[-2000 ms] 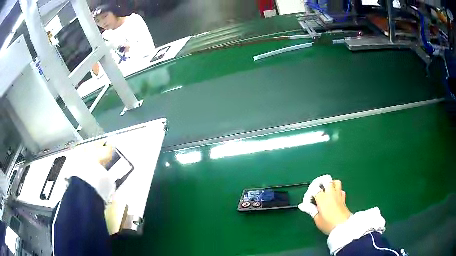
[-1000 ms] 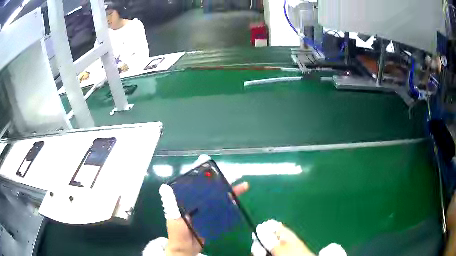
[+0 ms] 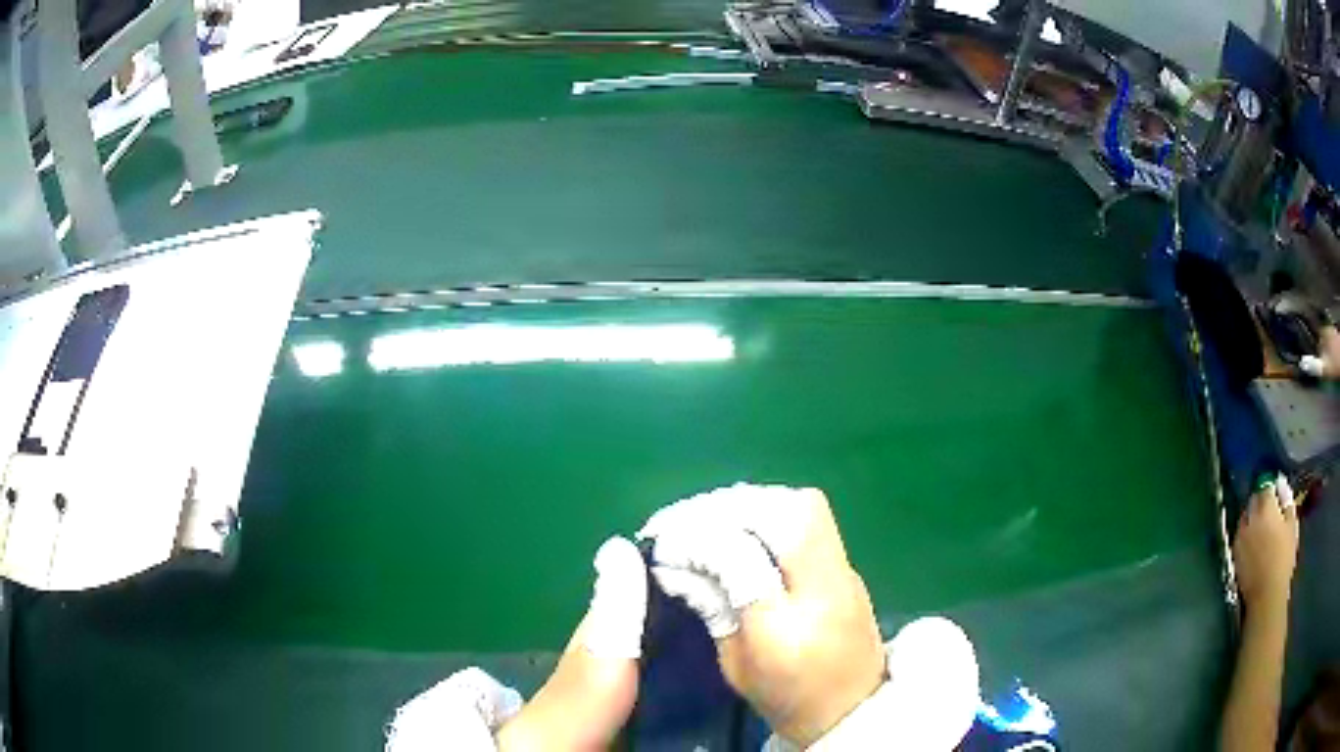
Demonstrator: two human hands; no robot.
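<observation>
A dark blue-black phone frame (image 3: 679, 661) is held upright between my hands at the bottom centre, mostly covered by fingers and cut off by the lower edge. My left hand (image 3: 595, 661) grips its left side, with a white-covered thumb on it. My right hand (image 3: 786, 610) is closed over its top and right side, with white-covered fingers bent over the top edge. What the right fingertips pinch is hidden.
A white fixture plate (image 3: 132, 353) at left holds a dark phone frame (image 3: 74, 360). A pale strip (image 3: 661, 293) crosses the green belt (image 3: 588, 426). A press (image 3: 970, 110) stands far right. Another person's arm (image 3: 1264, 566) is at right. Crumpled bright blue film (image 3: 1014, 717) lies beside my right sleeve.
The phone frame has moved down and closer to me, and my right hand has moved up over its top. The view has shifted right and down.
</observation>
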